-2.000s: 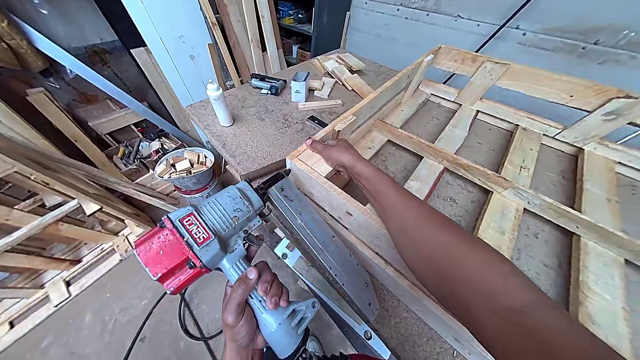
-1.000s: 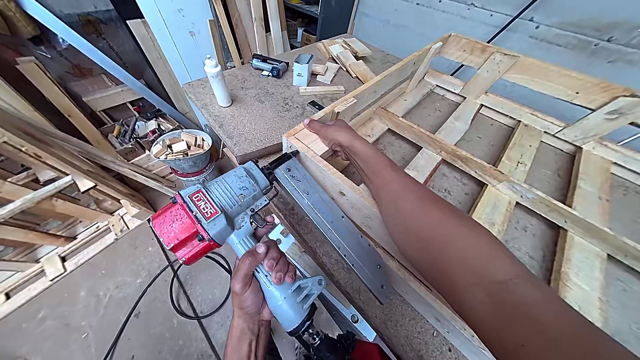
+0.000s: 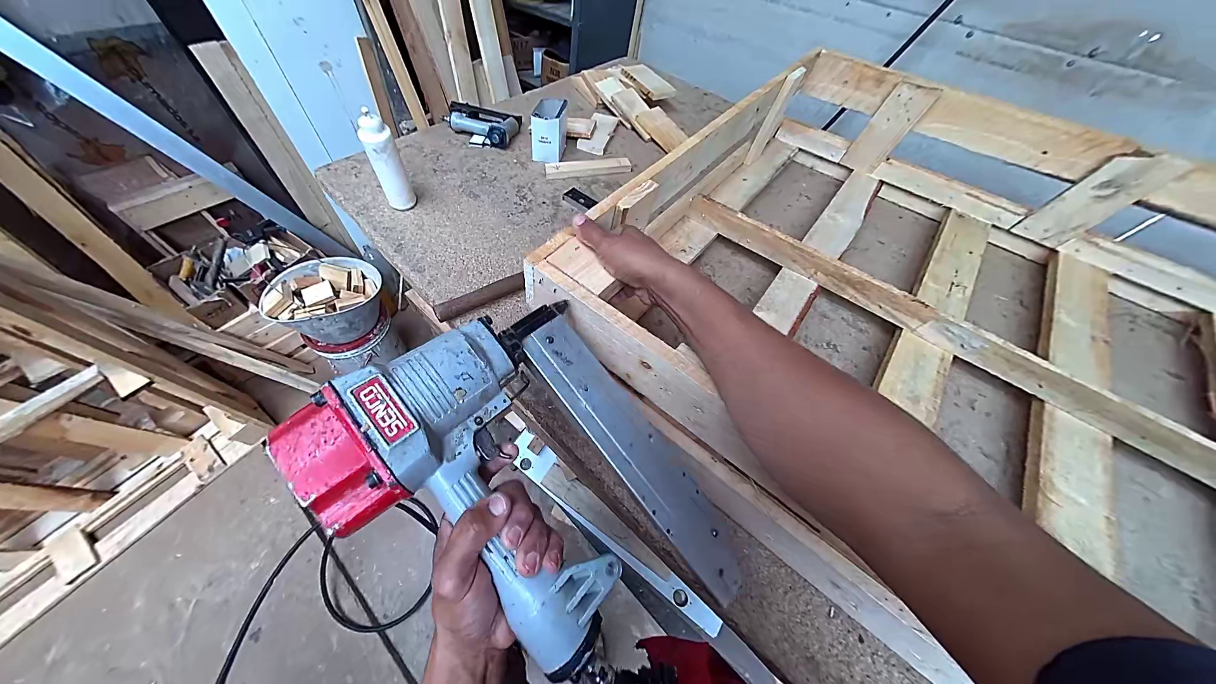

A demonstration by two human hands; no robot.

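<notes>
My left hand (image 3: 494,560) grips the handle of a grey and red Senco pneumatic nailer (image 3: 418,408), one finger near its trigger. The nailer's nose is at the outer side face of a wooden slatted frame (image 3: 646,347), close to the near left corner; whether it touches is unclear. The long metal magazine slants down to the right alongside the frame. My right hand (image 3: 632,256) holds that corner, thumb on top of a short wooden piece (image 3: 579,261) and fingers partly hidden inside. A small upright wood block (image 3: 636,204) stands just beyond the thumb.
On the worktable (image 3: 446,237) are a white squeeze bottle (image 3: 387,160), a smaller nailer (image 3: 483,123), a box (image 3: 548,131) and wood offcuts (image 3: 627,100). A bucket of wood blocks (image 3: 323,294) stands left, near stacked timber (image 3: 95,332). An air hose (image 3: 328,570) hangs below.
The nailer's nose has shifted slightly right along the frame's side, relative to the corner. My right hand stays at the same corner, and my left hand keeps its hold on the handle.
</notes>
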